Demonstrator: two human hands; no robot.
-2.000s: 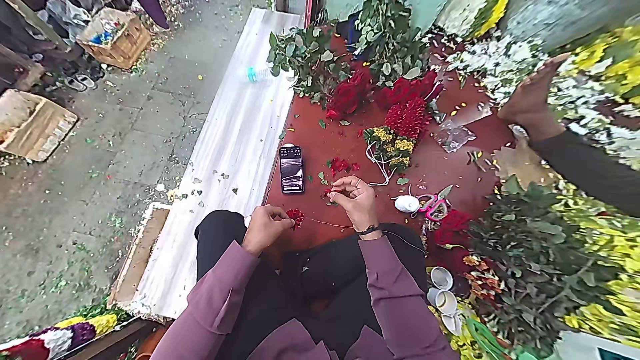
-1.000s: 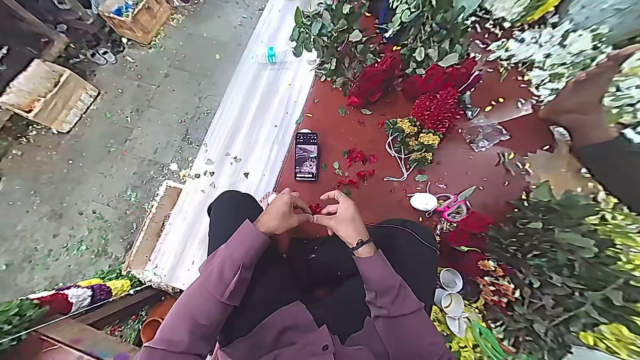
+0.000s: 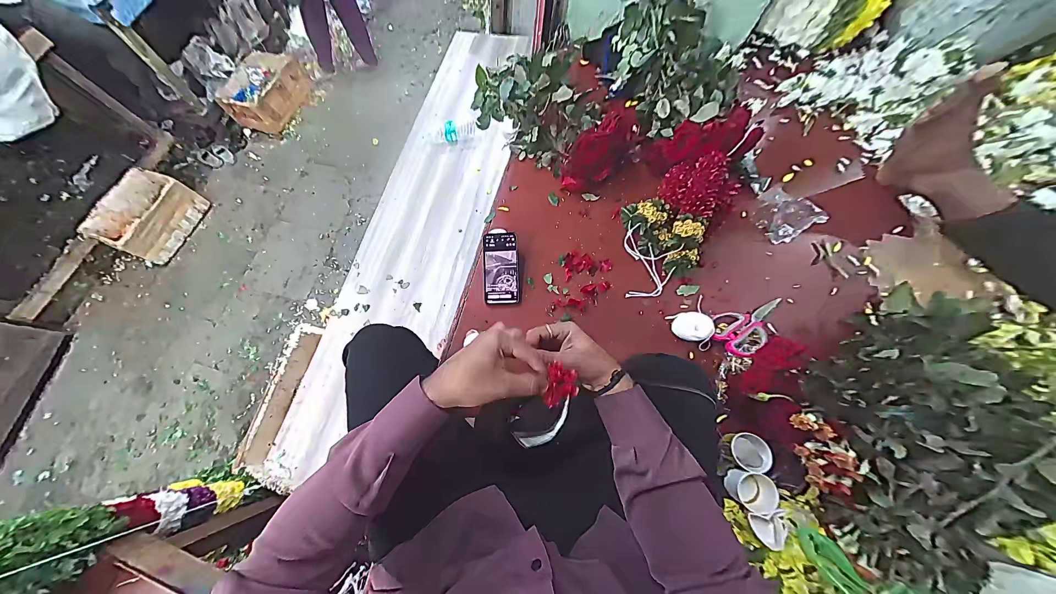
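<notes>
Above my lap, my left hand (image 3: 493,369) and my right hand (image 3: 579,353) meet at the fingertips. A small red flower cluster (image 3: 560,384) hangs just below the joined fingers; a pale strand or loop shows beneath it. Which fingers pinch the cluster is partly hidden. Small red flower pieces (image 3: 582,276) lie on the red surface beyond my hands, beside a smartphone (image 3: 501,268). To the right are a white thread ball (image 3: 691,327) and pink-handled scissors (image 3: 742,332). Farther back lie yellow flowers with white string (image 3: 683,228) and bunches of red flowers (image 3: 697,183).
A white corrugated sheet (image 3: 412,206) runs along the left, with a plastic bottle (image 3: 462,130) on it. Leafy stems (image 3: 916,412) and several cups (image 3: 751,453) are at the right. Another person's bare foot (image 3: 949,161) rests at the upper right. Crates (image 3: 147,216) stand on the pavement.
My hands were apart two seconds ago and have come together. The red flower cluster now hangs below the fingers. The view has shifted somewhat.
</notes>
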